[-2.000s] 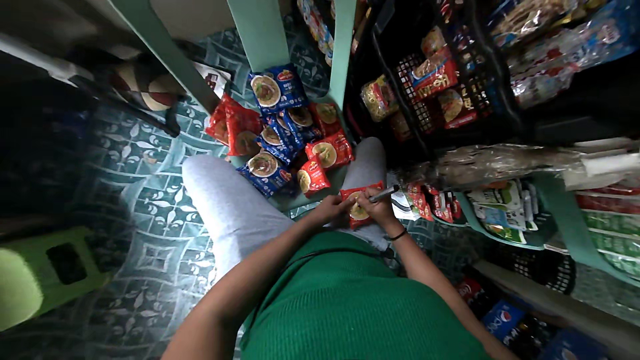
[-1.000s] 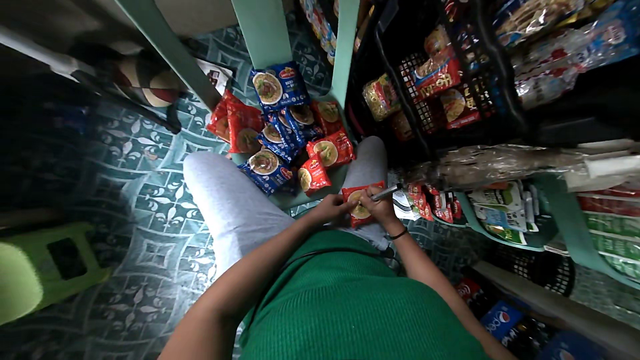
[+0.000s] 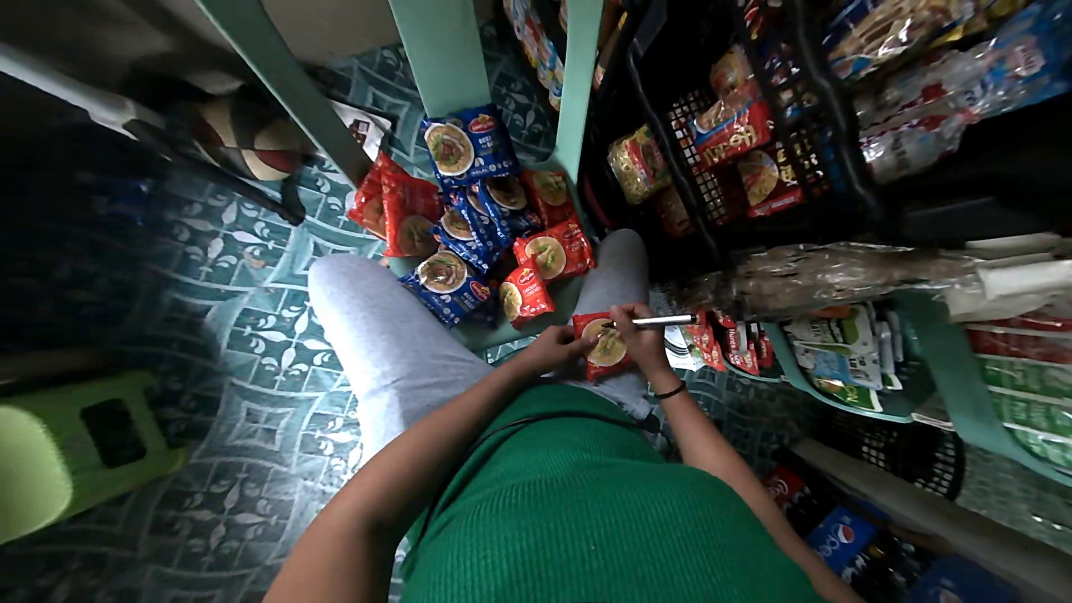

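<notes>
On my right thigh lies a red instant noodle packet (image 3: 606, 353). My left hand (image 3: 553, 349) grips its left edge. My right hand (image 3: 641, 337) holds a silver marker pen (image 3: 663, 320), whose dark tip points at the round bowl picture on the packet. Between my knees, a pile of noodle packets rests on a green chair seat (image 3: 486, 337): blue ones such as this packet (image 3: 471, 146), and red ones such as this packet (image 3: 554, 249). Two red packets (image 3: 395, 208) lean together at the pile's left side.
Black plastic baskets (image 3: 699, 172) with snack packs stand at the upper right. Green shelf bins (image 3: 909, 406) hold sachets at the right, with soft drink bottles (image 3: 842, 536) below. A lime green stool (image 3: 79, 452) is at the lower left. Green chair slats (image 3: 440, 54) rise behind the pile.
</notes>
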